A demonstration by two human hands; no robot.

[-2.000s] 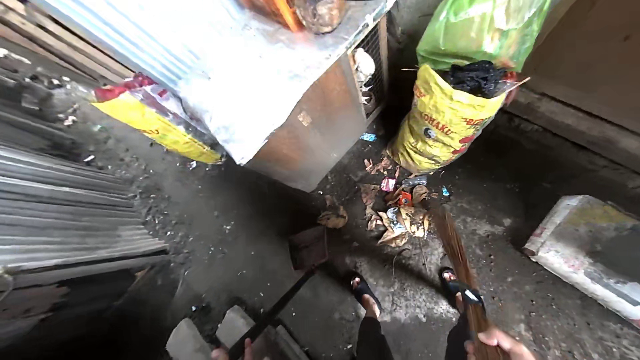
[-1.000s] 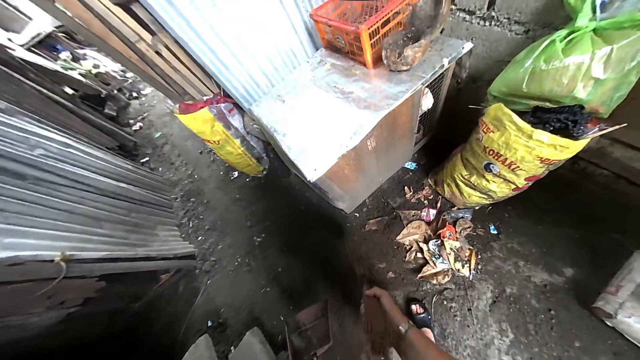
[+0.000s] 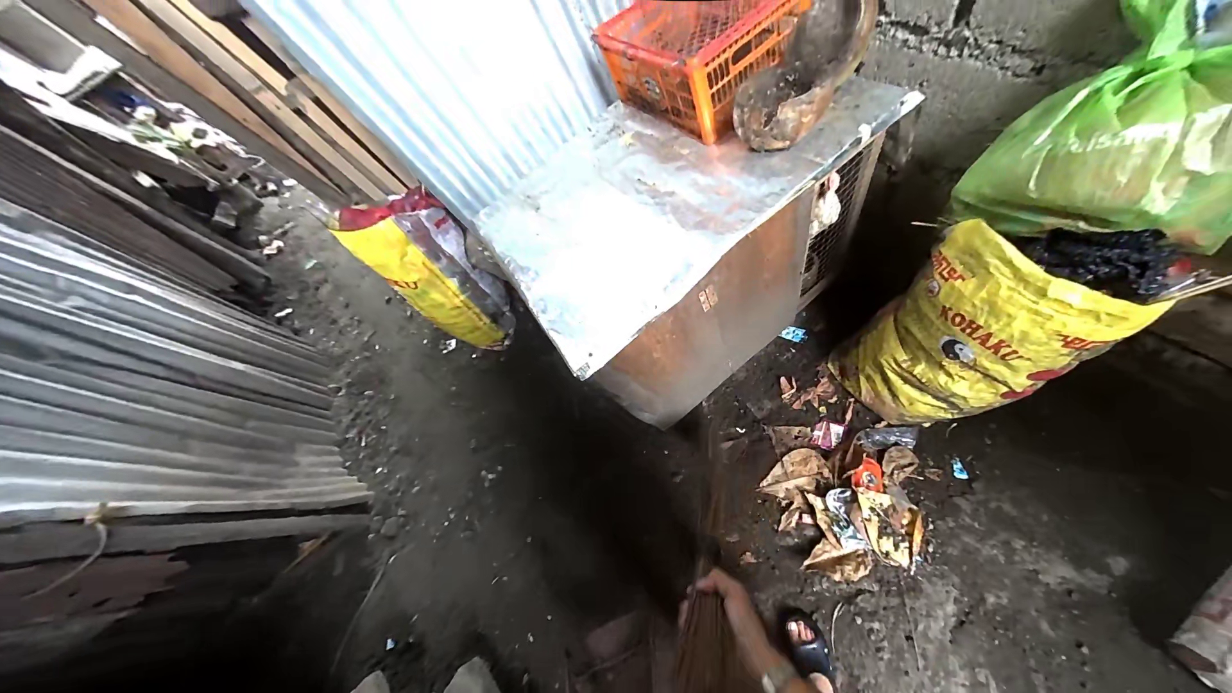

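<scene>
My right hand (image 3: 724,599), at the bottom centre, grips a stick broom (image 3: 710,630). The broom's thin bristles point up toward the foot of the metal-topped cabinet (image 3: 712,313) and look blurred. To the right of the broom lies a pile of dry leaves and wrappers (image 3: 847,510) on the dark ground. My left hand is not in view. A dim, blurred dustpan (image 3: 616,635) shows at the bottom edge, left of my right hand; what holds it is hidden.
A full yellow sack (image 3: 991,337) stands beside the pile, with a green plastic bag (image 3: 1107,144) above it. Another yellow sack (image 3: 423,279) leans left of the cabinet, which bears an orange crate (image 3: 707,67). Corrugated metal (image 3: 154,385) borders the left. My sandalled foot (image 3: 807,643) is lower right.
The view has swung left. My left hand, seen low two seconds ago, is out of view. The broom, upright on the right of the pile earlier, is now on its left.
</scene>
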